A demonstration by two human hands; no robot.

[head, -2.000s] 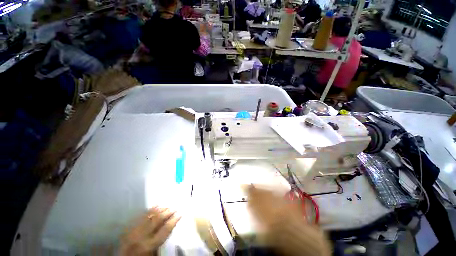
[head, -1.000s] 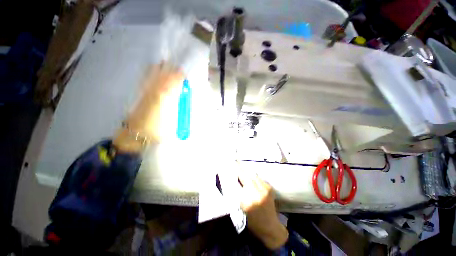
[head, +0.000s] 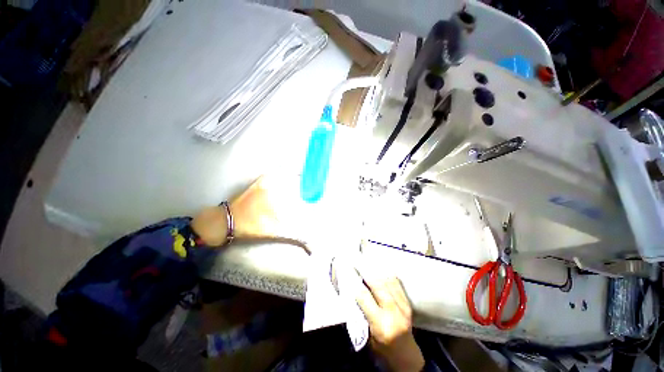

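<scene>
My right hand (head: 387,314) holds a white slotted piece (head: 325,296) at the table's front edge, below the needle area (head: 411,192). The piece hangs partly over the edge, with a dark slit showing near my fingers. My left hand (head: 255,212), with a bracelet at the wrist, lies on the table left of the piece. Its fingers fade into the glare, so its grip cannot be told. A stack of white slotted pieces (head: 258,86) lies at the upper left. The blue lamp body or bottle (head: 318,161) stands out left of the needle.
Red-handled scissors (head: 496,294) lie right of the needle area. The off-white machine head (head: 553,156) fills the upper right. Brown strips (head: 352,102) lie behind the blue tube. Brown pieces (head: 109,43) are bundled at the far left. Clutter lies below the front edge.
My left hand has come down from the blurred white material near the blue tube towards the front edge. A white stack now shows at the upper left. The view has shifted; my right hand still holds the piece.
</scene>
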